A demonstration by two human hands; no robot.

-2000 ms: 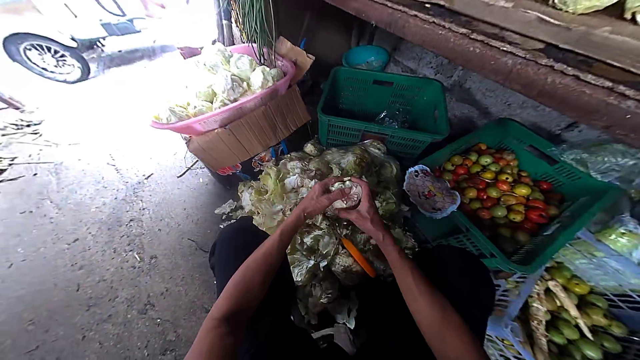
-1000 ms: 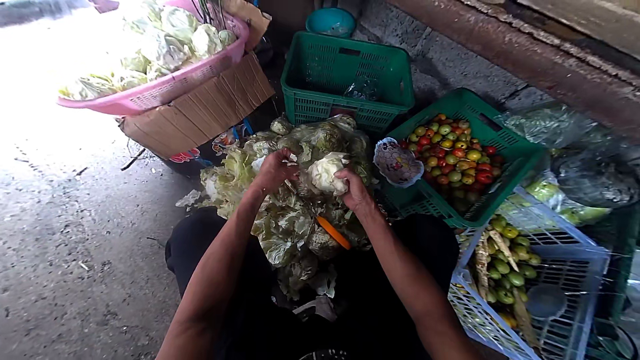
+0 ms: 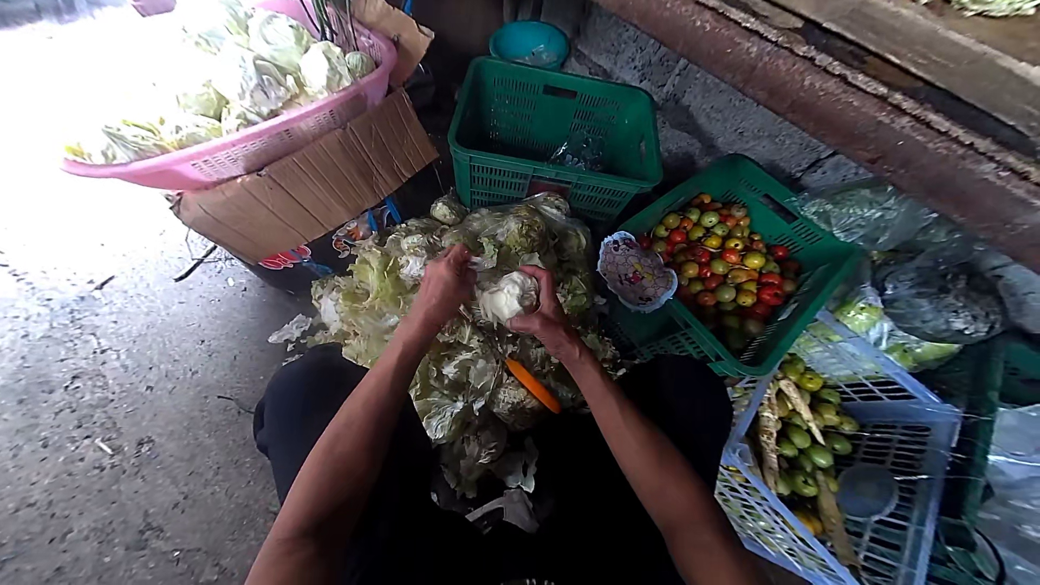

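Observation:
My right hand (image 3: 546, 313) is closed around the right side of a pale, peeled cabbage head (image 3: 509, 297). Just left of that head is my left hand (image 3: 449, 280), its fingers bunched near a bit of leaf; whether they pinch it I cannot tell. Beneath both hands spreads a heap of wilted cabbage leaves (image 3: 366, 301) and discoloured heads, partly in clear plastic. An orange handle (image 3: 532, 385), likely a knife's, lies on the heap between my forearms; its blade is hard to make out.
A pink plastic basin (image 3: 236, 161) of cabbages stands on cardboard (image 3: 309, 183) at the left. Ahead are a green crate (image 3: 556, 134) and a teal bowl (image 3: 530, 45). At the right, a green crate (image 3: 821, 268) holds tomatoes (image 3: 723, 260), beside a patterned dish (image 3: 636, 272) and a pale blue crate (image 3: 918, 479).
Two seconds ago both hands were around the cabbage head; now my left hand is apart from it. The head looks paler and smoother. The view has shifted.

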